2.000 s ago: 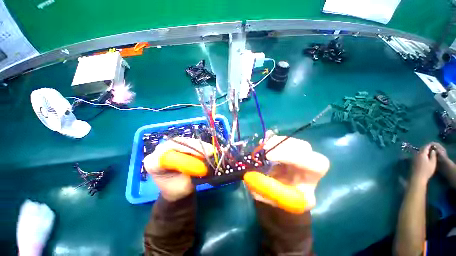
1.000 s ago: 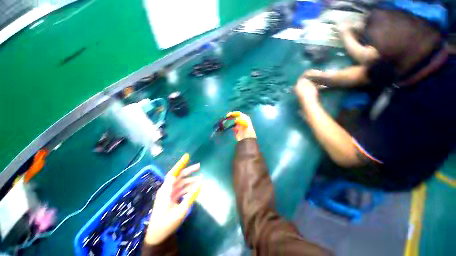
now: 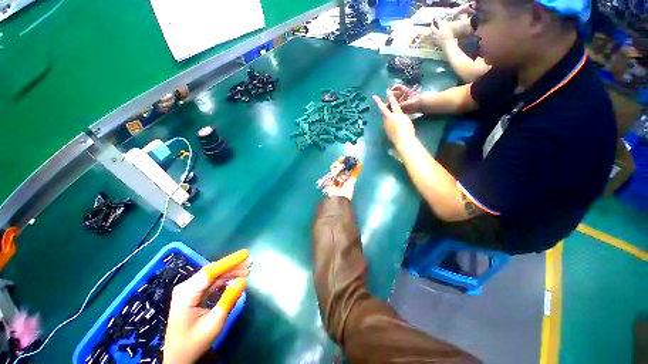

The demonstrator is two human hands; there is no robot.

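Note:
My right hand (image 3: pixel 342 186), with orange finger cots, is stretched out over the bench and holds a wired connector assembly (image 3: pixel 348 165), dark with thin light wires. It is just in front of the heap of green connector bodies (image 3: pixel 331 121). My left hand (image 3: pixel 207 302), also with orange finger cots, is held over the right side of the blue tray (image 3: pixel 101 337), fingers apart and apparently empty. The tray holds many small black parts (image 3: pixel 142 302).
A power strip (image 3: pixel 153 170) and post with a pale cord stand at left. A black roll-like object (image 3: pixel 212 143) is behind. Dark part piles (image 3: pixel 252 86) lie at the back and left (image 3: pixel 106 212). A co-worker (image 3: pixel 547 142) sits at right beside a blue stool (image 3: pixel 455 266).
The view has swung right. My hands, earlier together on the wired assembly, have parted; my right hand has reached out toward the green heap with it. My left hand is now over the tray.

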